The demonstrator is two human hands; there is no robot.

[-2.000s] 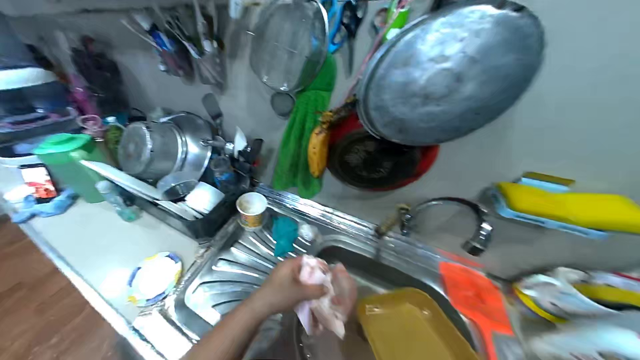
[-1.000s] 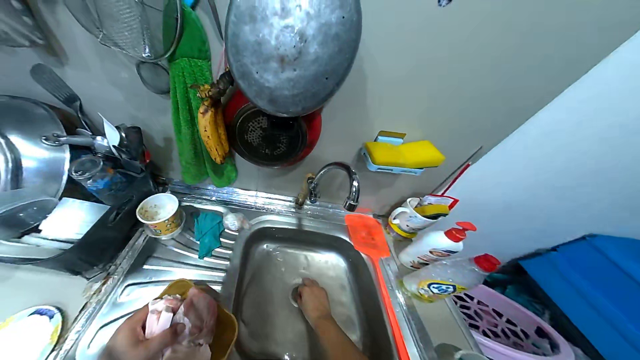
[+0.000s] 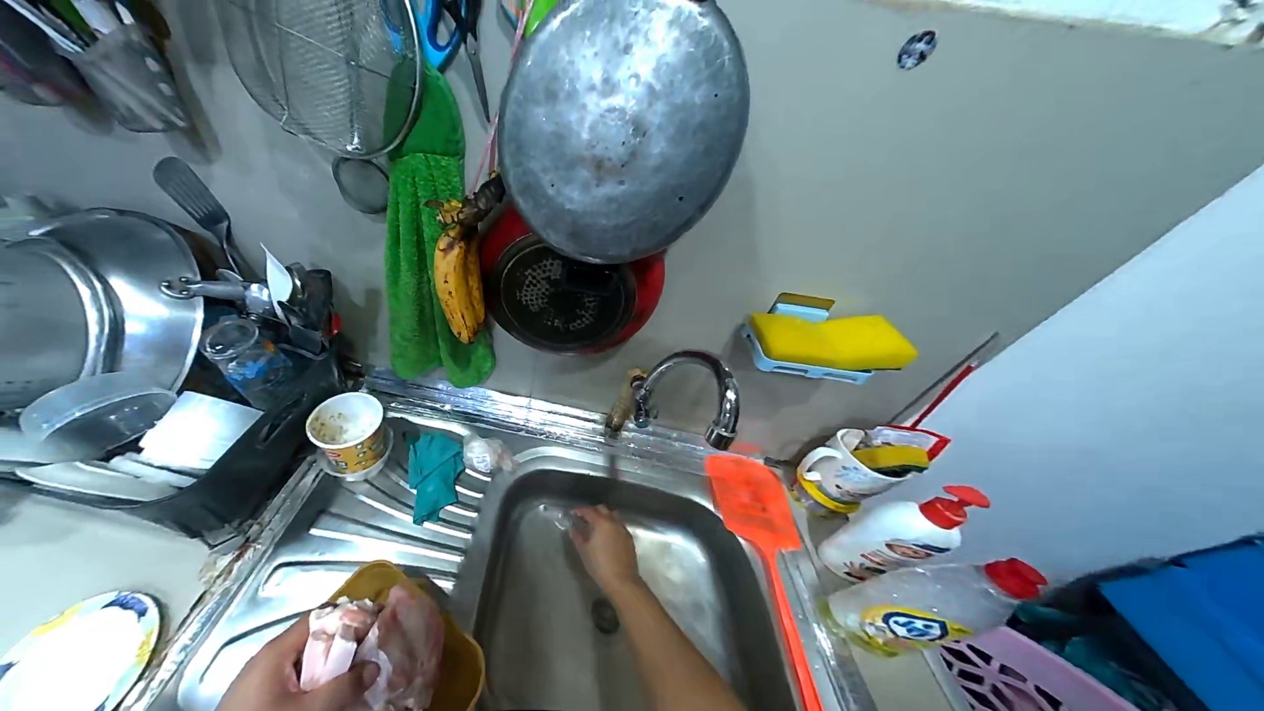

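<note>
My left hand [image 3: 314,664] grips pieces of raw meat [image 3: 380,642], which look like chicken, at the lower left over a yellow-brown plastic tray [image 3: 464,657] on the drainboard. Inside the steel sink basin [image 3: 553,632], my right hand [image 3: 600,541] reaches down near the back left, its fingertips at a small clear, shiny patch that may be water. Whether those fingers hold anything cannot be told. The drain [image 3: 604,614] shows below that hand. Behind the basin stands the curved chrome faucet [image 3: 696,370].
An orange fly swatter [image 3: 755,504] lies along the basin's right rim, beside bottles with red caps [image 3: 894,533]. A paper cup [image 3: 348,433] and teal cloth [image 3: 433,474] sit on the drainboard. Left is a black dish rack [image 3: 212,494]; a metal lid [image 3: 624,128] hangs above.
The meat, earlier between both hands over the sink, is now in my left hand at the left. The tray has moved from the basin to the drainboard. My right hand has shifted within the basin.
</note>
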